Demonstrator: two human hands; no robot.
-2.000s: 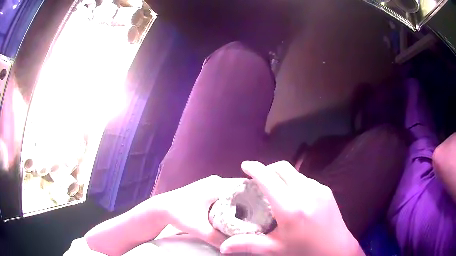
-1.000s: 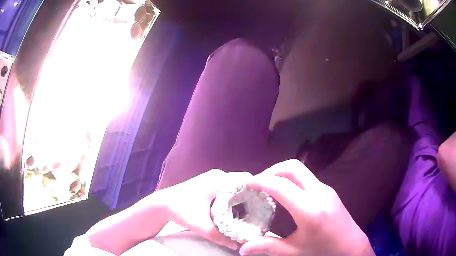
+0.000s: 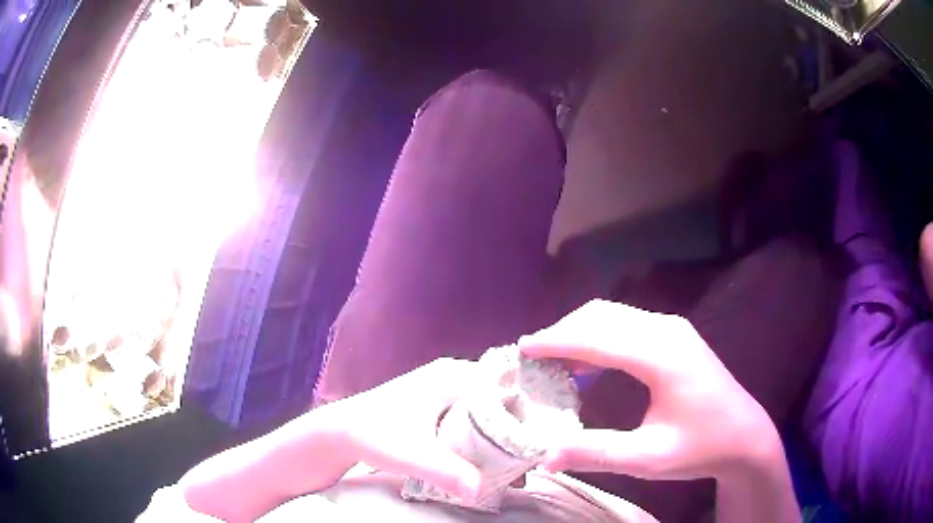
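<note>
A pale hollow cylindrical workpiece (image 3: 491, 437) is at the bottom middle, close to my body, with its side wall showing. A pale knobbly piece (image 3: 552, 393) sits at its upper right end, tilted; I cannot tell whether it is separate or part of it. My left hand (image 3: 404, 424) is wrapped around the cylinder from the left. My right hand (image 3: 675, 393) pinches the knobbly piece between thumb and fingertips, with a gap inside its curved fingers. Glare washes out both hands and hides fine detail.
A glaring lit tray (image 3: 153, 225) with loose small tubes (image 3: 153, 383) stands at the left. A blue-violet crate (image 3: 240, 317) is beside it. A metal-edged tray corner (image 3: 854, 31) shows at top right. A person in purple clothing (image 3: 875, 378) is at the right, partly cut off.
The workpiece has tipped from hole-facing to showing its side wall, with the knobbly part now angled to the upper right. My right hand has moved slightly up and right, its fingers more spread.
</note>
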